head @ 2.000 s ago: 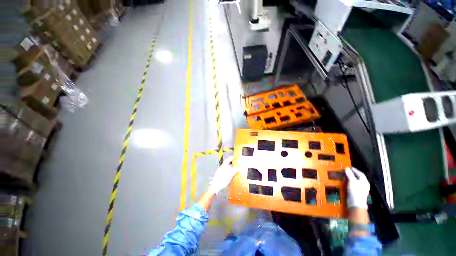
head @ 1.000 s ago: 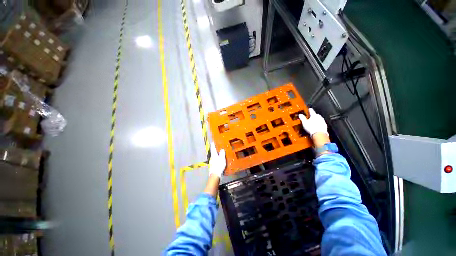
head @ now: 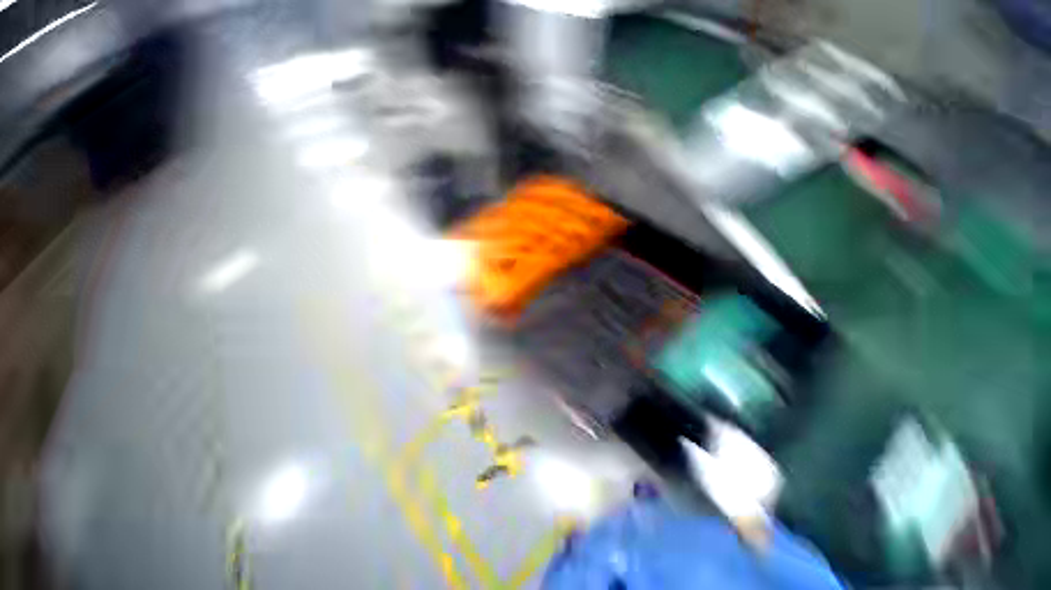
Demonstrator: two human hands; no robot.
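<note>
The frame is strongly blurred. Orange pallet covers, in a pile or overlapping, lie left of the upper middle, with no hand on them. Dark carriers or a crate show just below and to the right. A blurred teal-green thing lies farther right. One white-gloved hand, probably my right hand, is just below it, above a blue sleeve. Its fingers and anything in them are too blurred to tell. My left hand cannot be made out.
The green conveyor or bench surface spans the right side, with a white housing across it. A pale thing with a reddish edge is at the lower right. Grey floor with yellow markings is at the left.
My hands have let go of the orange cover, which now rests away from them. The view has swung right, towards the green surface. A white-gloved hand is now near the teal-green thing.
</note>
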